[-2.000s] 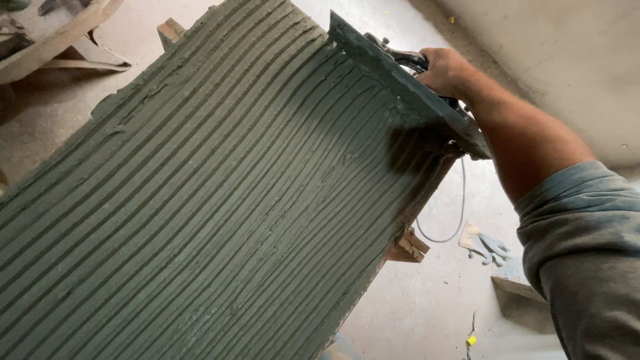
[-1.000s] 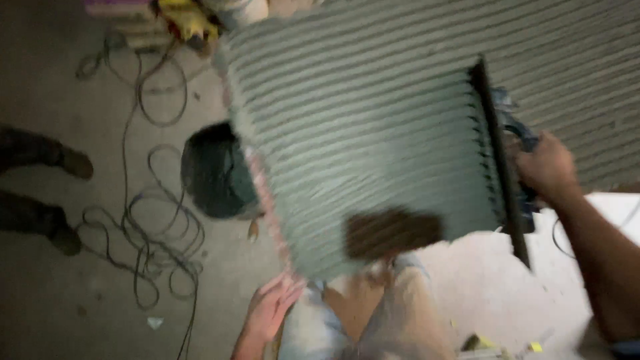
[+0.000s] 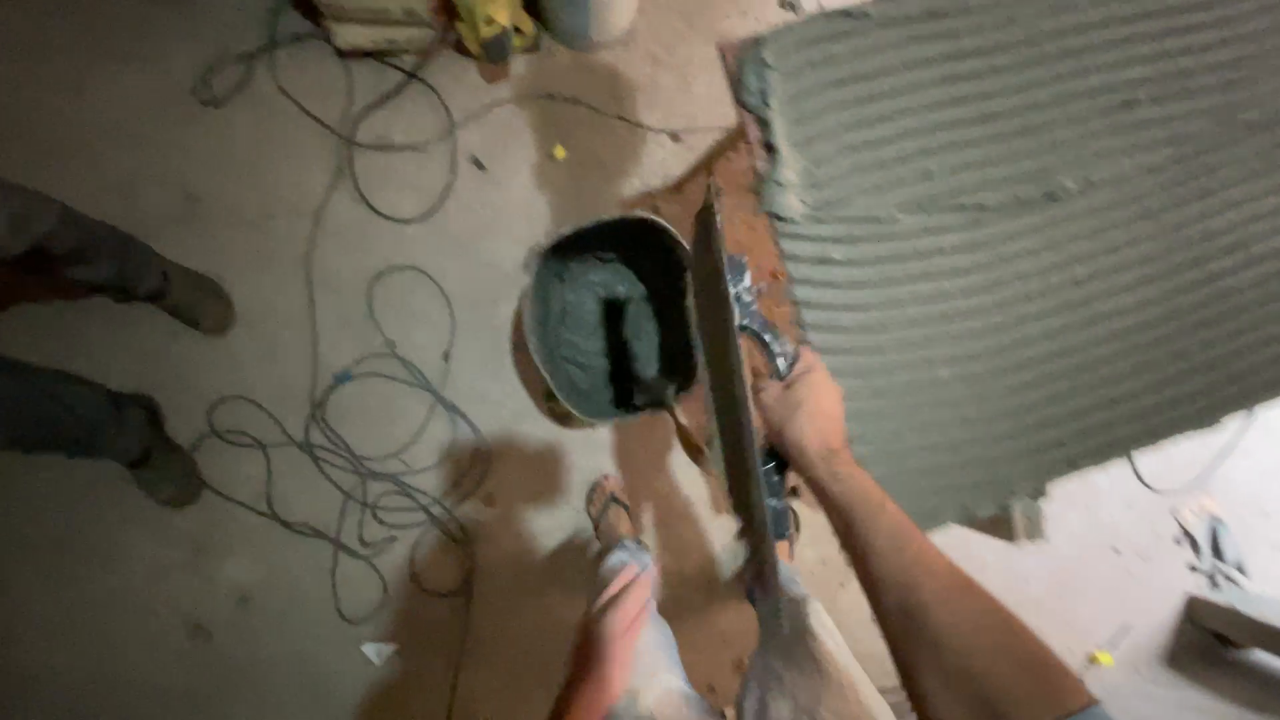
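Note:
My right hand point(image 3: 803, 412) is closed on the handle of a long notched trowel point(image 3: 728, 400), whose blade stands on edge beside a bucket point(image 3: 690, 300) of grey-green mortar point(image 3: 580, 315). A tool handle point(image 3: 690, 440) leans out over the bucket's rim. To the right lies a slab coated with ridged mortar point(image 3: 1000, 260), its near left edge uneven. My left hand point(image 3: 622, 610), blurred, hangs over my leg below the bucket; whether its fingers are closed does not show, and I see nothing in it.
Coiled cable point(image 3: 370, 410) lies on the floor at left, near another person's legs and shoes point(image 3: 165, 460). A pale bucket point(image 3: 590, 15) and a yellow object point(image 3: 495, 25) stand at the top. My sandalled foot point(image 3: 608, 510) is below the mortar bucket. Gloves point(image 3: 1212, 545) lie at right.
The trowel in my right hand has left the ridged mortar and is now beside the bucket. My left hand has come away from the slab's edge. The view has swung left.

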